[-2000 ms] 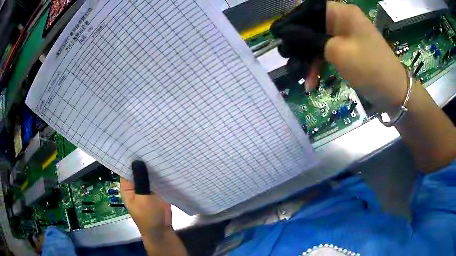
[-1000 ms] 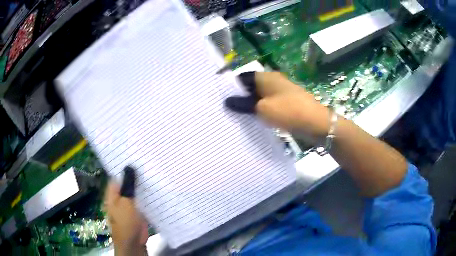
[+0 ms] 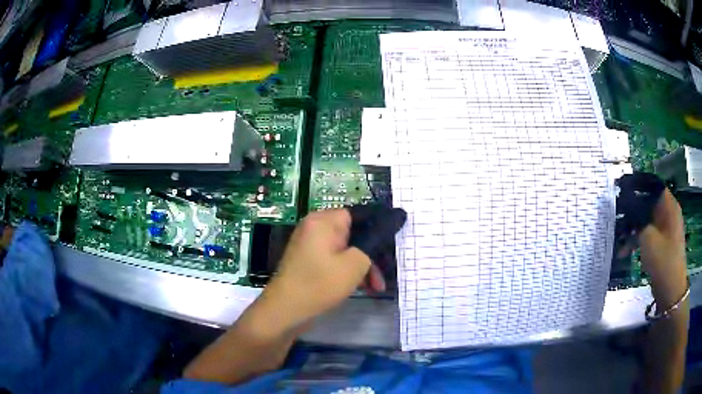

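Observation:
A white record sheet (image 3: pixel 500 200) with a printed grid is spread upright over the boards, its top towards the far side. My left hand (image 3: pixel 319 254), with black finger cots, is closed at the sheet's left edge. My right hand (image 3: pixel 654 223), with black finger cots and a bracelet, is curled at the right edge. A thin pen tip (image 3: pixel 613 161) seems to stick out above its fingers; the barrel is hidden. Whether the right fingers also pinch the sheet is unclear.
Green circuit boards (image 3: pixel 339 85) lie side by side behind and left of the sheet. A long heat sink (image 3: pixel 154 141) and a taller finned one (image 3: pixel 204 38) over a yellow strip (image 3: pixel 227 75) stand left. The near metal rail (image 3: pixel 154 285) runs along the front. A blue sleeve (image 3: pixel 27 269) is far left.
The view has swung left and levelled. The sheet, tilted before, is now upright at the right. My left hand has moved from its lower edge to its left edge; my right hand is at its right edge.

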